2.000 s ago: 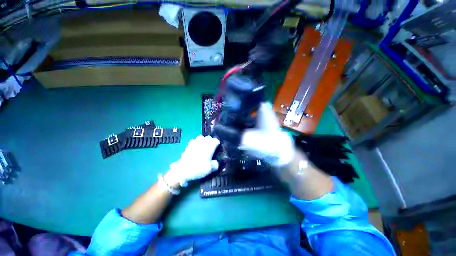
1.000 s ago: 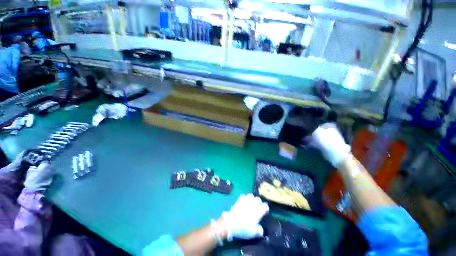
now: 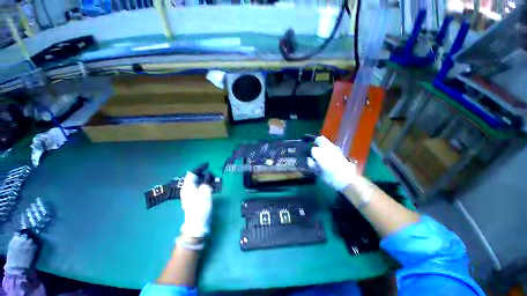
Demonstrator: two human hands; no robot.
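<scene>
The black slotted fixture (image 3: 283,236) lies in front of me with two pale square outlines on it. My right hand (image 3: 336,166), in a white glove, grips the right end of a thin black cover plate (image 3: 266,155). The plate lies tilted over the back of the parts tray (image 3: 277,186), whose tan contents show below it. My left hand (image 3: 196,203), also gloved, is over the row of black finned parts (image 3: 157,195) and covers some of them. Something black is at its fingertips; whether it is held is unclear.
A loose black pile (image 3: 353,225) lies right of the fixture. An orange board (image 3: 370,115) stands behind my right hand. A cardboard box (image 3: 159,132) and white fan box (image 3: 247,105) are at the rear. Another person's gloved hand (image 3: 22,251) is at far left.
The screwdriver seen in the oldest frame has left my hands. My right hand has come down from the rear onto the cover plate, now over the tray. My left hand has moved left to the finned parts.
</scene>
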